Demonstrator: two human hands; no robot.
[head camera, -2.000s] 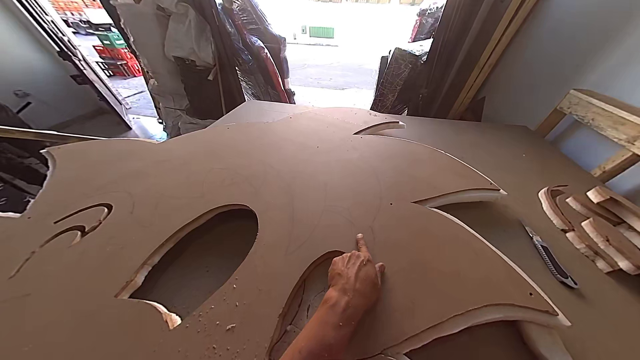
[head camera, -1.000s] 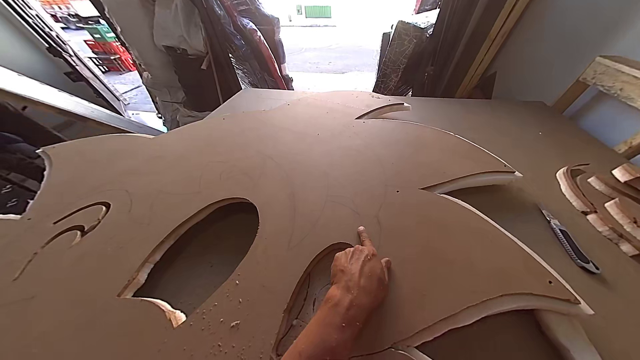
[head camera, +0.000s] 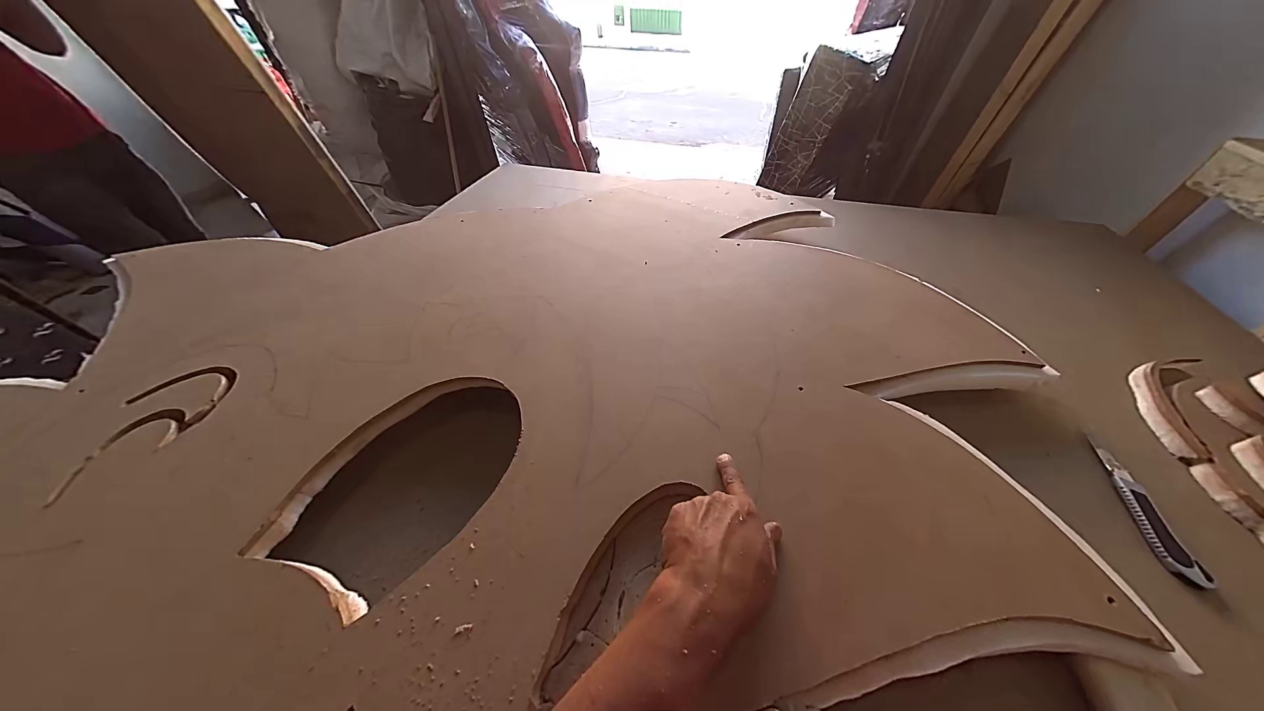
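Observation:
My left hand (head camera: 721, 553) rests palm down on a large, flat brown board (head camera: 671, 326) cut with curved, pointed edges. Its index finger is extended on the surface, the other fingers are curled near the rim of an oval cutout, and the thumb sticks out to the right. It holds nothing. Faint pencil curves lie around the fingertip. Another cutout (head camera: 425, 484), shaped like a pointed oval, is to the left, with crumbs between the two. Right of the board lies a snap-off utility knife (head camera: 1150, 518), blade showing. My right hand is out of view.
Curved offcuts (head camera: 1170, 410) lie at the far right, near a wooden frame (head camera: 1175, 212). Plastic-wrapped items (head camera: 538, 79) flank the bright doorway. At upper left, a person in red and dark clothing (head camera: 69, 138) stands beside a long wooden piece (head camera: 217, 118).
A person has come into view at the left, and the long wooden piece there stands at a steeper slant than a second ago. My left hand keeps nearly the same place and pose.

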